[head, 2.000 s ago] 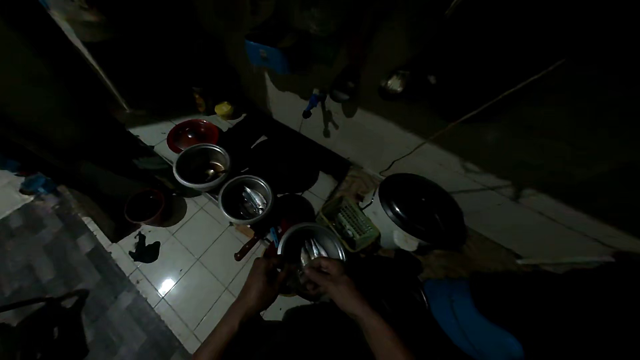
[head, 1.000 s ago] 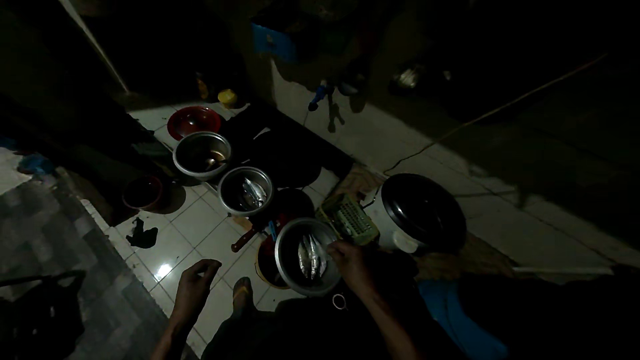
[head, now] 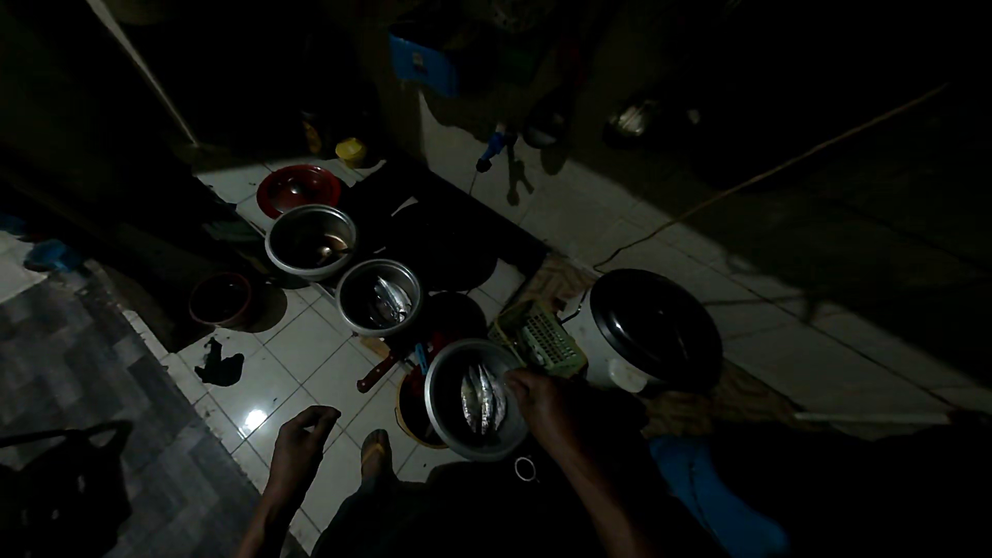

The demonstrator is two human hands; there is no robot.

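My right hand (head: pixel 535 395) is at the right rim of a metal bowl (head: pixel 443 434) that holds several silvery fish (head: pixel 486 397); its fingers seem to pinch the rim. To the left, my left hand (head: pixel 304 438) is held above the white tiled floor with nothing visible in it, thumb and fingertips close together. Beyond the bowl, a metal pot (head: pixel 342 310) contains more fish (head: pixel 393 298). The red-brown handle of a knife (head: pixel 377 374) sticks out between pot and bowl; its blade is hidden.
Another metal pot (head: pixel 273 252) and a red basin (head: pixel 267 201) stand farther back. A green plastic basket (head: pixel 573 353) and a white container with a black lid (head: pixel 655 329) are at right. A small bowl (head: pixel 221 301) is at left. My sandalled foot (head: pixel 377 453) is on the tiles.
Two seconds ago both hands were together over the bowl of fish. My left hand has since moved away to the left, while my right hand has shifted to the bowl's right rim.
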